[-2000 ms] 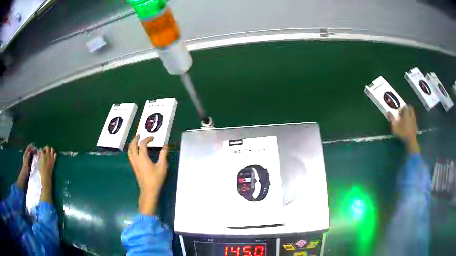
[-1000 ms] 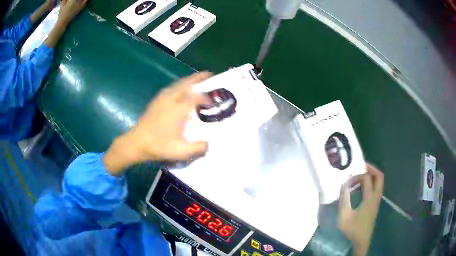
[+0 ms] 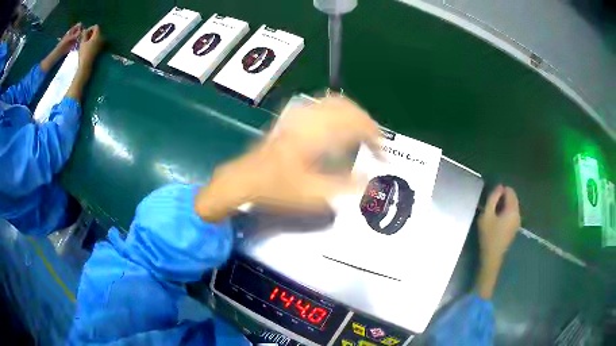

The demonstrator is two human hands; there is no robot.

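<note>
One white watch box (image 3: 422, 176) lies face up on the scale's steel weighing pan (image 3: 459, 203). The red display (image 3: 297, 305) reads 144.0. My left hand (image 3: 304, 162) is blurred over the left part of the pan, its fingers apart near the box's upper left edge; whether it touches the box is unclear. My right hand (image 3: 500, 219) is just beyond the pan's right edge, away from the box, with curled fingers. No box is in it; whether it pinches something small is unclear.
Three watch boxes (image 3: 260, 64) stand in a row on the green belt at upper left. More boxes (image 3: 589, 192) are at the far right. A grey pole (image 3: 334, 54) rises behind the scale. A neighbour's hands (image 3: 84, 44) hold something white at far left.
The box from my right hand now lies on the pan. The box under my left hand has left the pan, and a third box shows in the left row. The display went from 202.6 to 144.0.
</note>
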